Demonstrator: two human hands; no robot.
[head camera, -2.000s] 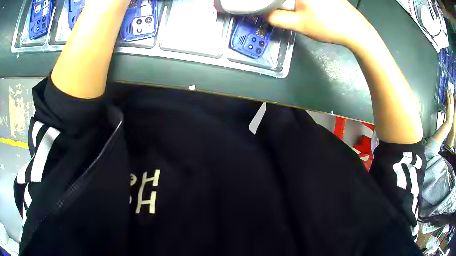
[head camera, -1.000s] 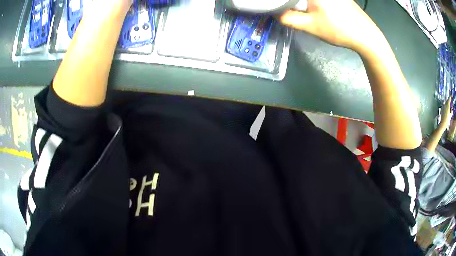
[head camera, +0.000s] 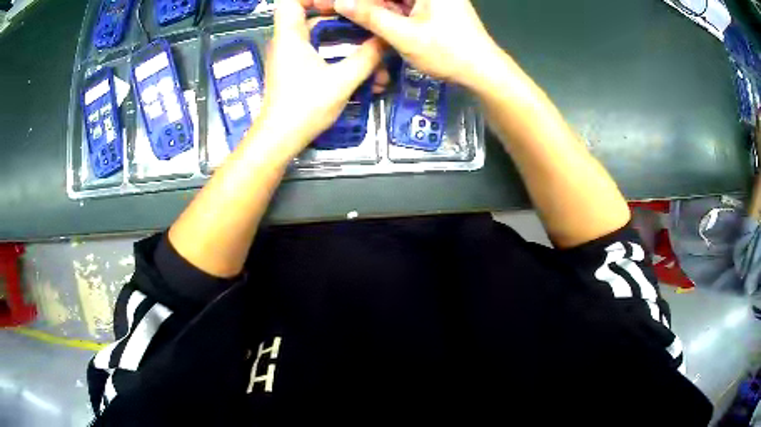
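A clear blister tray (head camera: 334, 169) lies on the green mat with blue handheld meters in its pockets. One meter (head camera: 346, 133) is at the fourth front pocket, partly hidden under my left hand (head camera: 309, 79). My left thumb reaches across this meter. My right hand (head camera: 430, 37) is at the top, right of my left hand, with its fingers bent. The fingers of both hands come together near the upper picture edge, partly cut off. Whether they grip the meter or something small cannot be told. Another meter (head camera: 419, 113) lies in the right front pocket.
More meters lie at the tray's left, in front (head camera: 103, 125) and back rows (head camera: 114, 21). A thin dark lead (head camera: 143, 25) loops near the back row. At the far right are more blue items (head camera: 738, 54) and part of another person (head camera: 709, 233). Red stool parts show below the bench.
The view shows more of the tray. My right hand has let go of the white-grey rounded object, likely a scanner, now out of view. The hands have come together, and a meter shows at the formerly empty front pocket.
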